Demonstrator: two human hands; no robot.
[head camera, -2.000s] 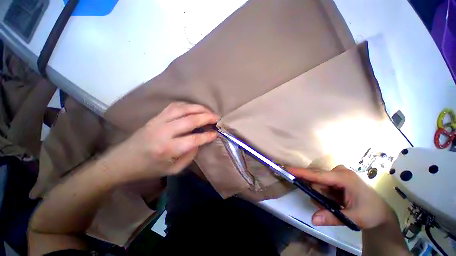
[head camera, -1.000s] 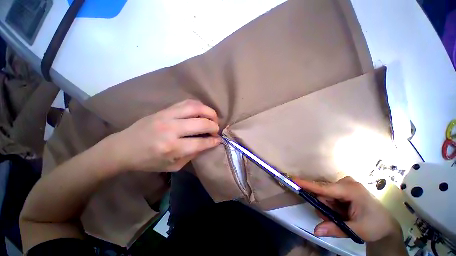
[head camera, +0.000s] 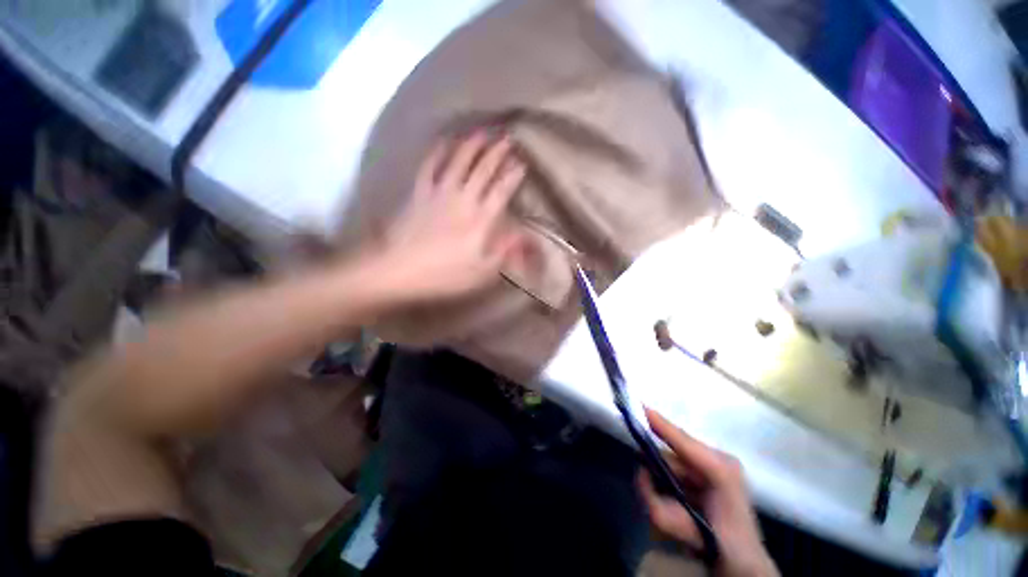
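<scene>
The brown garment panel (head camera: 609, 135) lies folded on the white table, with a narrow line, perhaps the pocket opening, near its middle. My left hand (head camera: 462, 220) is spread on the panel, fingers apart; it is blurred, and I cannot tell whether it pinches cloth. My right hand (head camera: 705, 496) holds the fabric shears (head camera: 614, 378) by their black handles. The blades point up and left, their tips at the panel's right edge close to the narrow line. The blades look closed.
The white sewing machine head (head camera: 868, 293) stands at the right above its cream bed. A purple bin (head camera: 902, 101) is behind it. A dark strap (head camera: 231, 90) crosses the table by a blue label (head camera: 282, 40) at the upper left. Brown work pieces (head camera: 271, 473) hang below the table edge.
The panel has shifted left, away from the machine, and its right-hand flap is no longer spread out. My left hand has opened and moved up over the cloth. My right hand has moved down-left with the shears.
</scene>
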